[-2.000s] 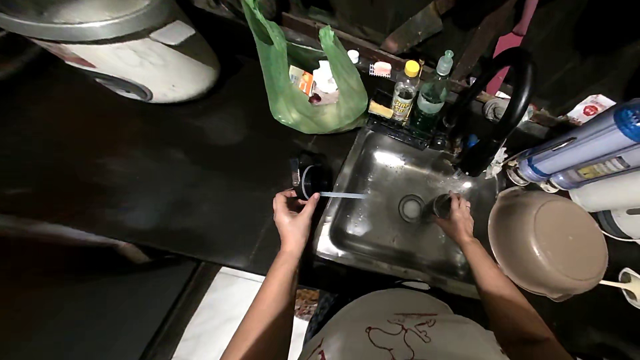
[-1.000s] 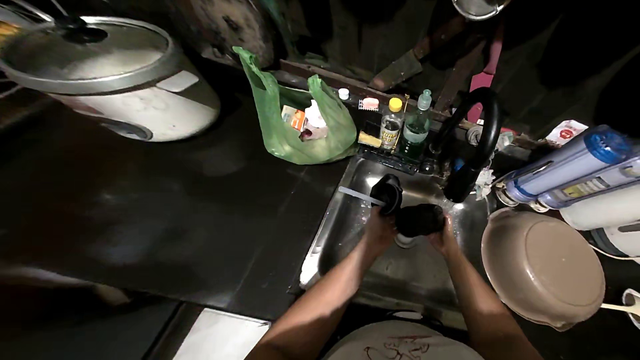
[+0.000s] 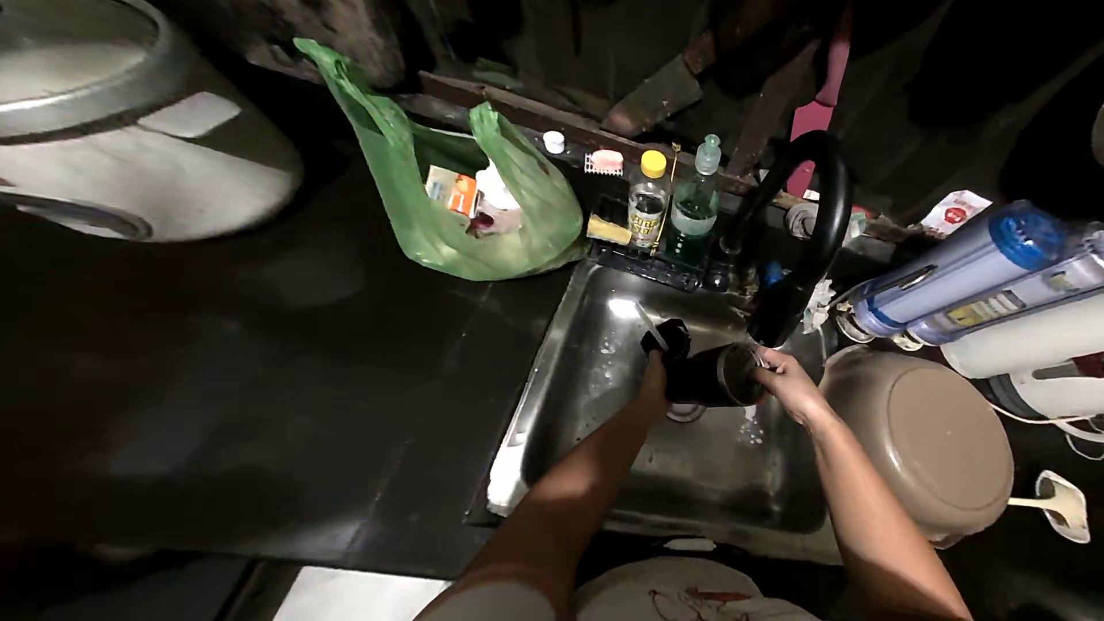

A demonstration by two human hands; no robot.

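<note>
Over the stainless steel sink (image 3: 595,448), my right hand (image 3: 789,385) grips the rim of a dark tumbler (image 3: 711,377), which lies on its side below the black faucet (image 3: 815,224). My left hand (image 3: 657,375), partly hidden by the tumbler, holds a dark lid (image 3: 671,339) with a pale straw (image 3: 651,326) sticking up to the left. The lid is just left of and above the tumbler. Part of the drain (image 3: 686,412) shows beneath the tumbler.
A green plastic bag (image 3: 483,250) stands left of the sink's back corner. Behind the sink are a yellow-capped bottle (image 3: 647,207), a green soap bottle (image 3: 694,211) and a sponge (image 3: 609,229). An upturned beige basin (image 3: 940,440) and blue-capped filter housings (image 3: 966,267) are at the right.
The lid with the straw has gone from the counter's edge at the left into the sink area. The tumbler has moved left from the sink's right side, and its open end now faces right.
</note>
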